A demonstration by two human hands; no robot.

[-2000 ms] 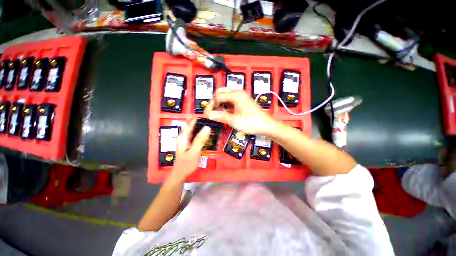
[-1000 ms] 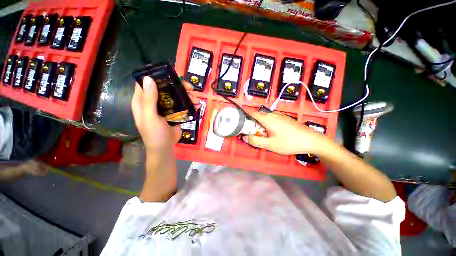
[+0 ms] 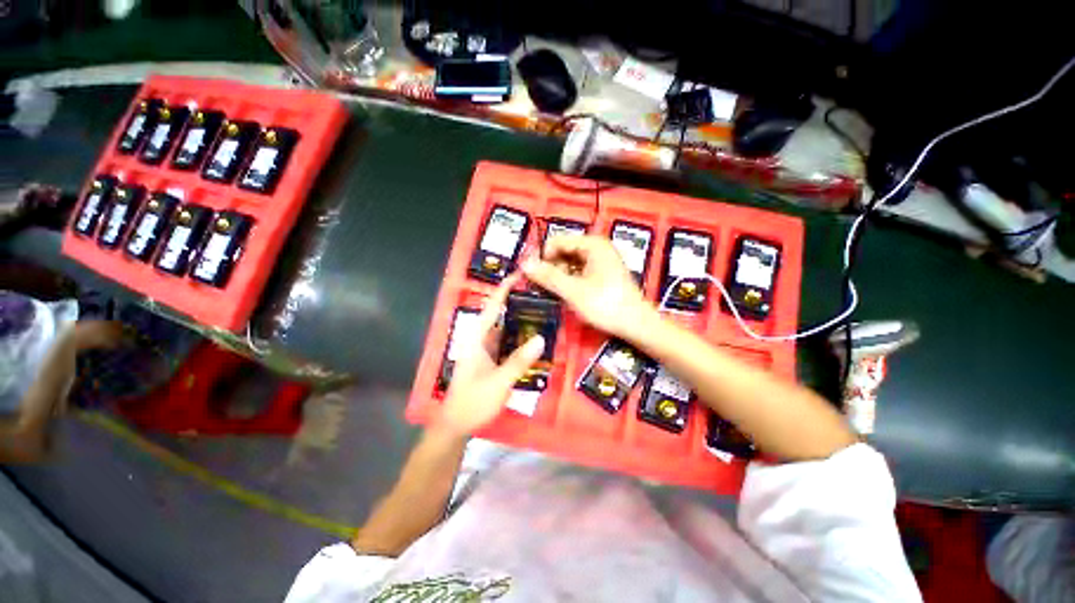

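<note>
My left hand (image 3: 483, 375) holds a black mobile phone (image 3: 533, 326) over a lower pocket of the red phone tray (image 3: 566, 442), thumb on its face. My right hand (image 3: 589, 278) is at the phone's upper end, its fingertips pinched around something too small to make out; a thin black cable (image 3: 598, 194) runs down toward them. Other phones lie in the tray, one tilted (image 3: 611, 375) in the lower row. A white USB cable (image 3: 754, 333) loops over the tray's right part. A white paper slip (image 3: 523, 401) shows below the held phone.
A barcode scanner (image 3: 619, 150) lies behind the tray and another (image 3: 866, 371) to its right. A second full phone tray (image 3: 254, 309) stands at left. A computer mouse (image 3: 546, 80) and a small device (image 3: 473, 78) are on the back ledge. Another person's arm (image 3: 53, 389) shows at far left.
The scanner has left my right hand and lies behind the tray. My left hand has brought the phone back over the tray. My right hand has moved to the phone's upper end.
</note>
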